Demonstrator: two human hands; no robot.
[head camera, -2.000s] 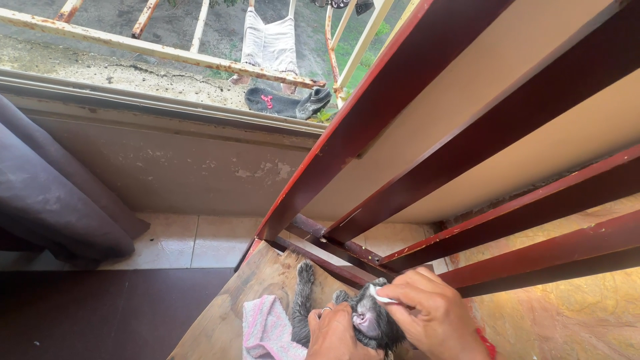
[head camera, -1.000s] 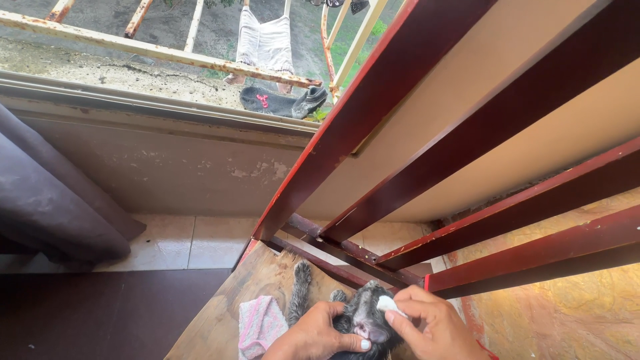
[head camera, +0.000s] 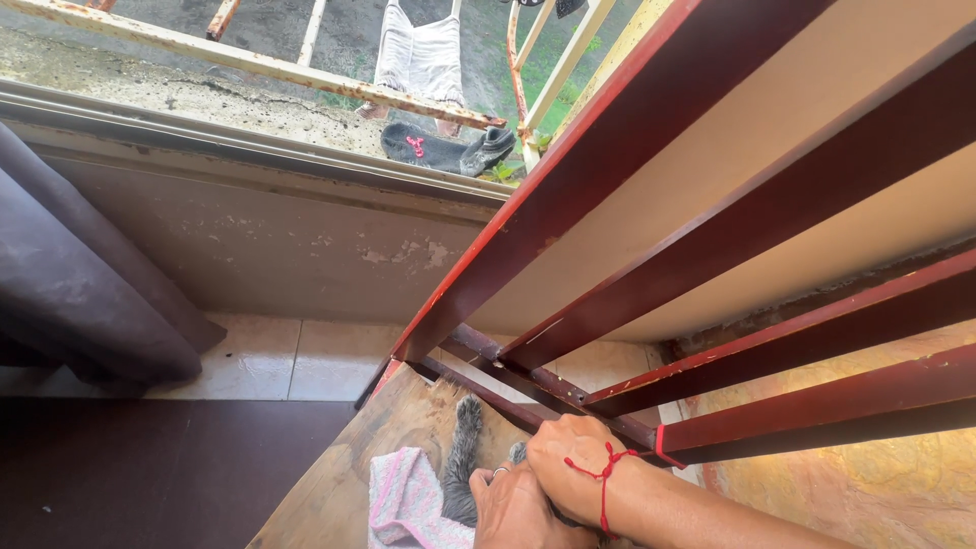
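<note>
A small gray furry animal (head camera: 460, 476) lies on a wooden board (head camera: 335, 488), one leg stretched toward the board's far corner. Its head and most of its body are hidden under my hands. My left hand (head camera: 522, 507), with a ring on one finger, rests on the animal. My right hand (head camera: 572, 465), a red cord bracelet at its wrist, crosses over from the right against the left one, its fingers out of sight. Whether the white wad is still in it cannot be seen. Left of the animal lies a pink and white cloth (head camera: 404, 499).
Dark red wooden slats (head camera: 671, 221) rise close on the right. A gray curtain (head camera: 91, 282) hangs at the left. Beyond the low wall (head camera: 305, 236) are a rusty metal grille (head camera: 252, 65), a dark sock (head camera: 435, 149) and a hanging white garment (head camera: 427, 61).
My right hand has moved left and turned over, now covering the animal's head beside my left hand. The white wad seen earlier in its fingers is out of view.
</note>
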